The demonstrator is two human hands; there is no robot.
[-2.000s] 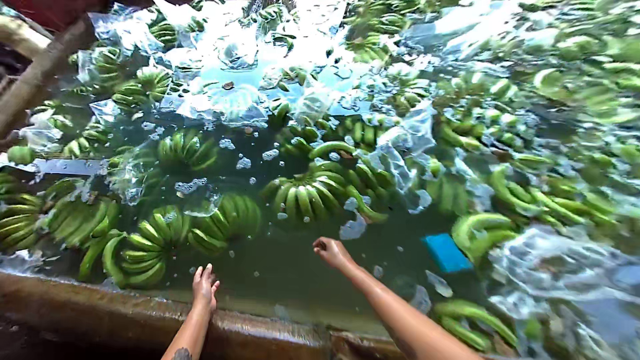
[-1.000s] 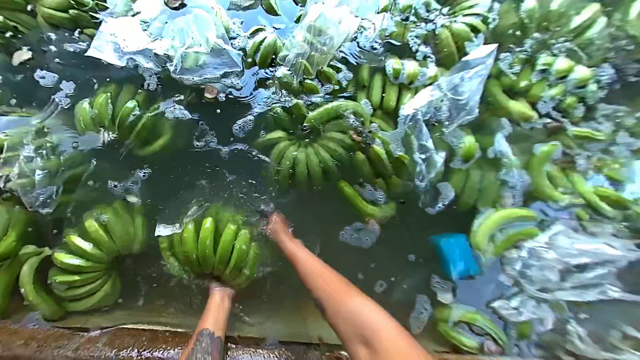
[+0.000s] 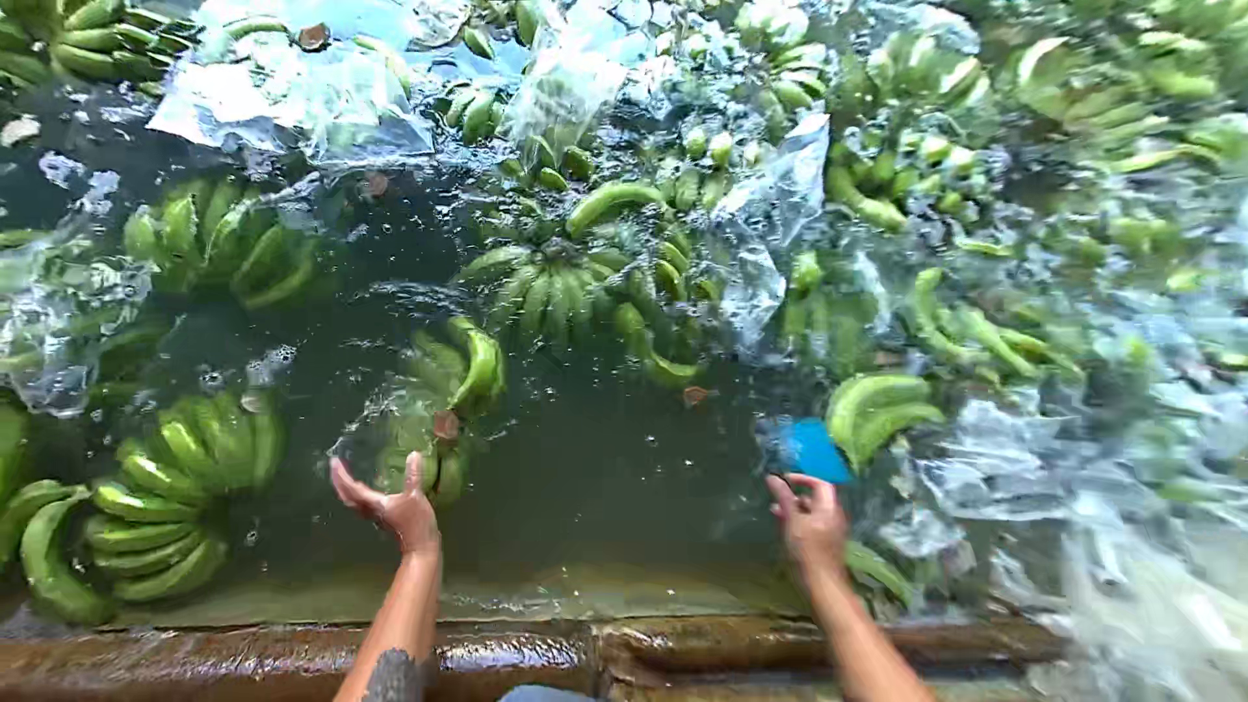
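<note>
My left hand (image 3: 390,502) is spread, palm up, at the water's surface, just below a hand of green bananas (image 3: 439,409) that floats partly under water with its brown cut crown showing. Nothing is held in it. Over on the right, my right hand (image 3: 807,507) has its fingertips at the lower edge of a blue flat piece (image 3: 815,450); whether it grips the piece is not clear. A small green banana cluster (image 3: 877,414) touches that blue piece. Another banana hand (image 3: 551,283) floats beyond, between my two hands.
The tank's wet brown rim (image 3: 517,655) runs along the near side. Clear plastic sheets (image 3: 780,185) float among many green bananas at the back and right. More banana hands (image 3: 166,497) lie in the water at the left, near the rim.
My right hand has moved right, from beside the banana hand at my left to the blue piece. My left hand has come off the bananas, which have turned and lie farther from the rim.
</note>
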